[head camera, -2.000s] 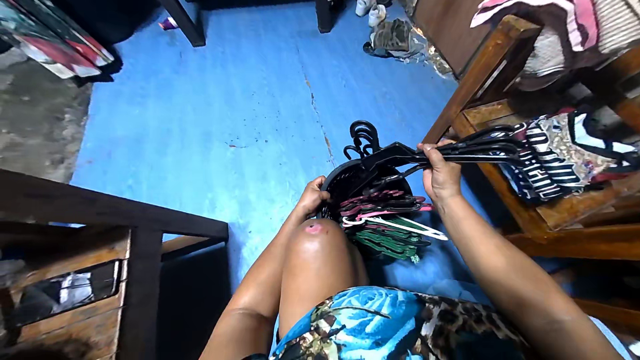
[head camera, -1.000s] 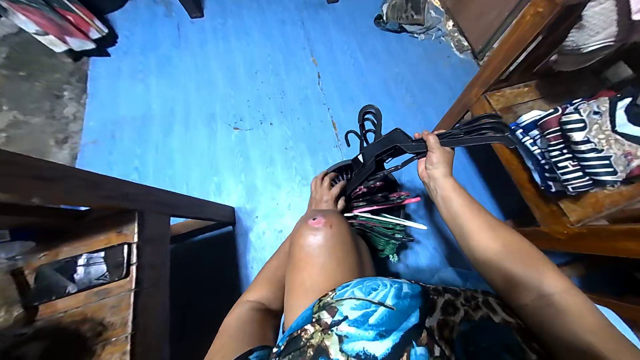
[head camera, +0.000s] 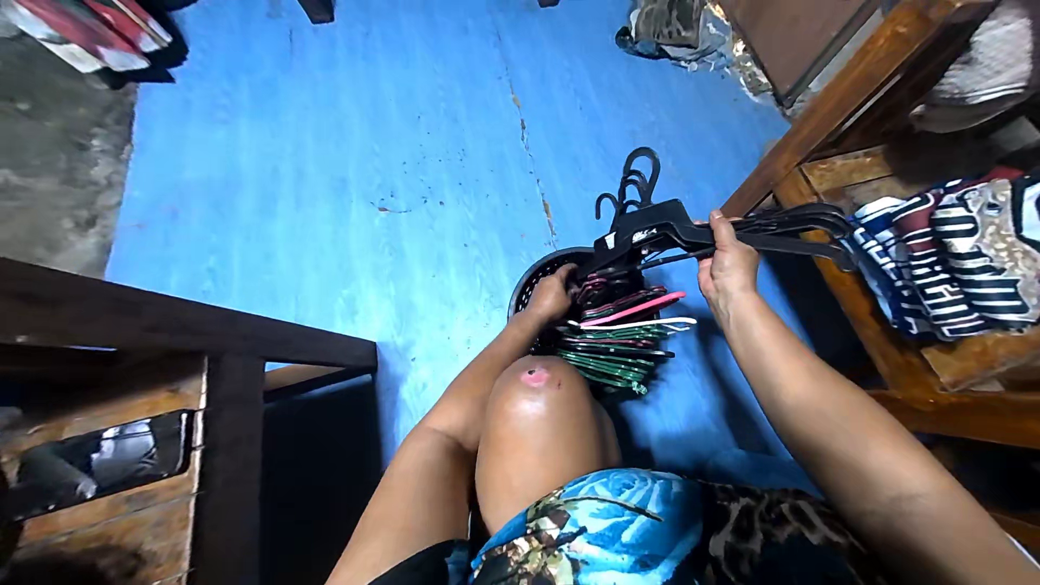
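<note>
My right hand (head camera: 729, 264) grips a bundle of black plastic clothes hangers (head camera: 792, 226) by their arms, with their hooks pointing up and away from me over the basket. My left hand (head camera: 554, 294) is at the near left of that bundle, inside the rim of a dark perforated plastic basket (head camera: 522, 284); its fingertips are partly hidden among the hangers, and I see it pressed against them. Packed in the basket are green hangers (head camera: 609, 357), a white hanger (head camera: 650, 323) and a pink hanger (head camera: 642, 309). My knee stands just this side of the basket.
At the right, a wooden shelf (head camera: 975, 361) holds folded striped clothes (head camera: 951, 260). A dark wooden table (head camera: 162, 317) stands at the left. Bags and cloth (head camera: 674, 24) lie on the blue floor (head camera: 325, 162) at the top right. Another patterned cloth (head camera: 89, 32) is at the top left.
The black hangers in my right hand have swung slightly, their right ends now lower than two seconds ago. My left hand stays at the basket. The view has tilted down.
</note>
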